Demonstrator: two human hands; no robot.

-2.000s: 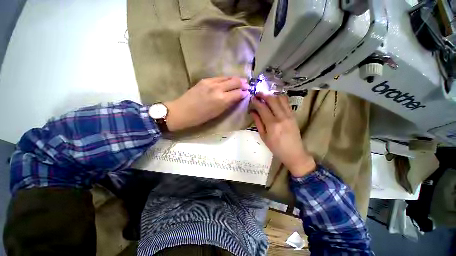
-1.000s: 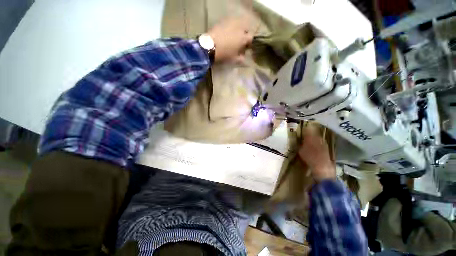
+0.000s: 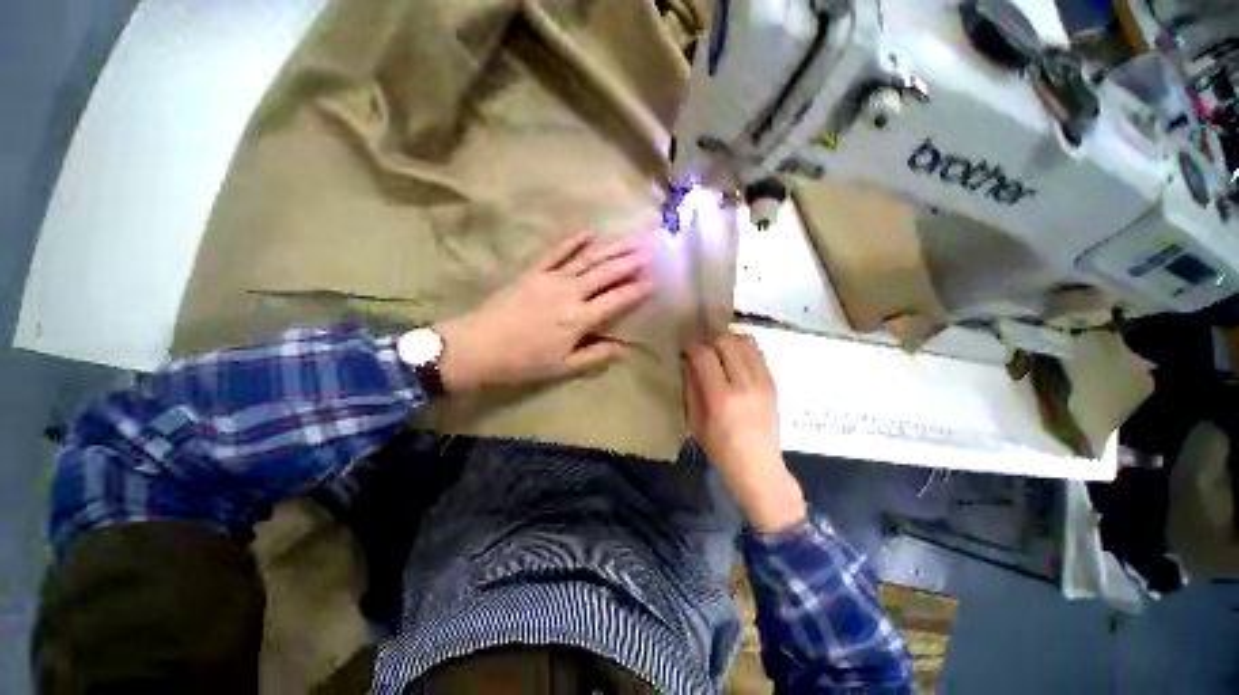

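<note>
A large khaki garment panel (image 3: pixel 340 217) covers the table left of the needle, with its edge over the table's front. The presser foot and needle (image 3: pixel 682 207) stand in bright violet-white light at the panel's right part. My left hand (image 3: pixel 550 319) lies flat on the panel, fingers spread, left of and below the needle. My right hand (image 3: pixel 730 394) is at the panel's right edge below the needle, fingertips bent onto the cloth and pinching it. A short dark slit or seam line shows in the panel at left.
The white sewing machine (image 3: pixel 938 149) marked "brother" fills the upper right. Khaki pieces (image 3: pixel 870 258) lie under its arm, and more khaki pieces (image 3: pixel 1107 387) lie at the table's right end. A printed ruler (image 3: pixel 883 428) runs along the front edge. A wooden crate or stool (image 3: pixel 917 625) is below.
The panel has been turned and spread to the left and front. My left hand has come down onto it from the back. My right hand has moved left to its edge.
</note>
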